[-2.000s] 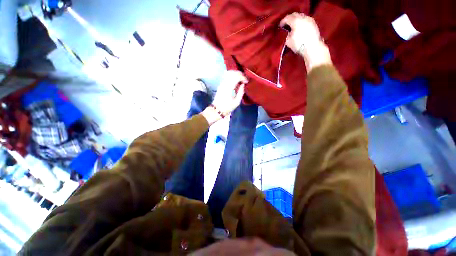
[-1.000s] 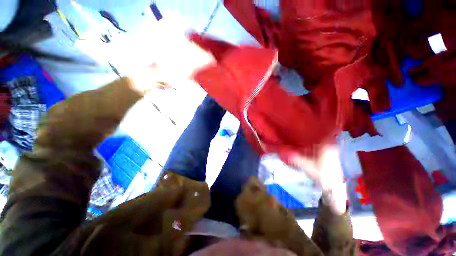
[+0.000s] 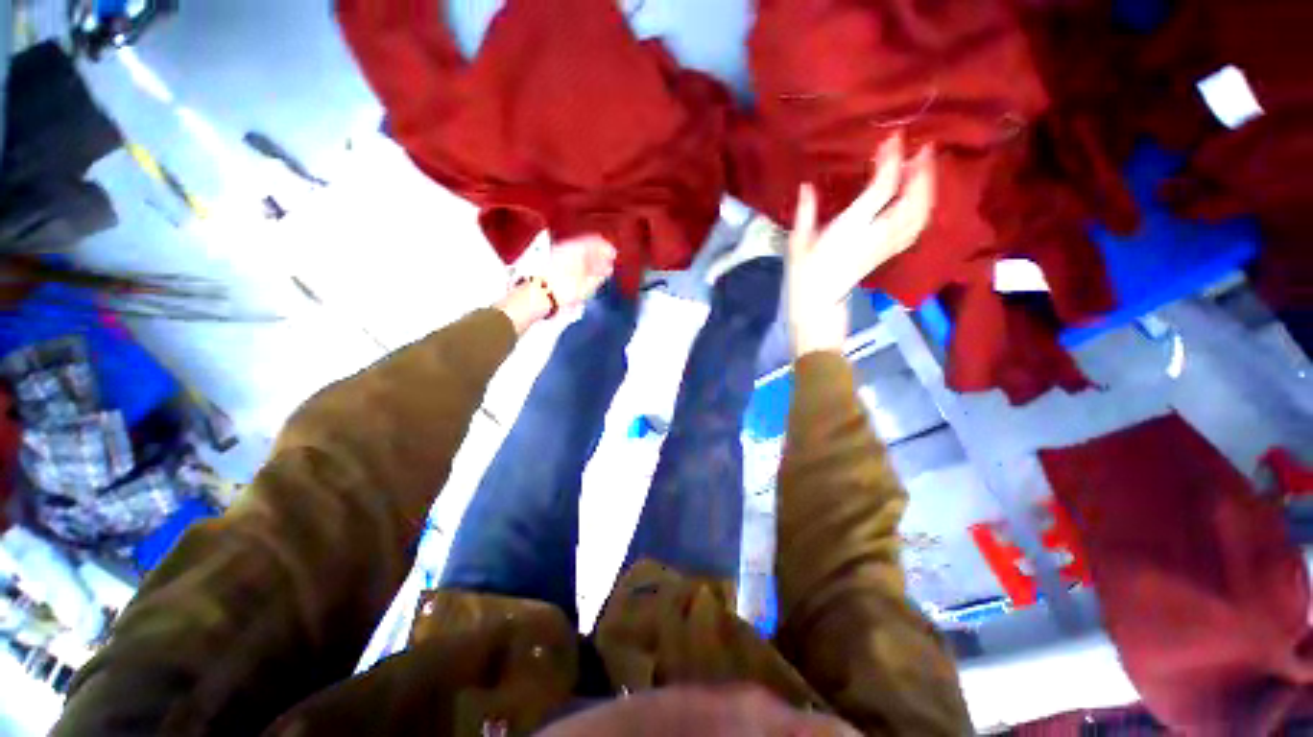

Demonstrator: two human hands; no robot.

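Observation:
A red garment piece [image 3: 576, 123] lies spread ahead of my legs at the top centre. My left hand [image 3: 573, 269] is at its near edge, fingers against the cloth; the fingertips are overexposed and partly hidden in its folds. A second red garment piece [image 3: 886, 87] lies to its right, touching it. My right hand [image 3: 867, 238] is over the near edge of this second piece with its fingers spread, holding nothing.
A dark red pile with a white label [image 3: 1230, 97] is at the upper right, over a blue crate [image 3: 1174, 274]. Another red piece [image 3: 1188, 554] hangs at the lower right. Plaid cloth [image 3: 79, 432] and blue items lie at the left. My knees are below my hands.
The red piece that was between my hands now lies farther forward and left. My left hand has moved right to its edge. My right hand has risen from low on the right and opened.

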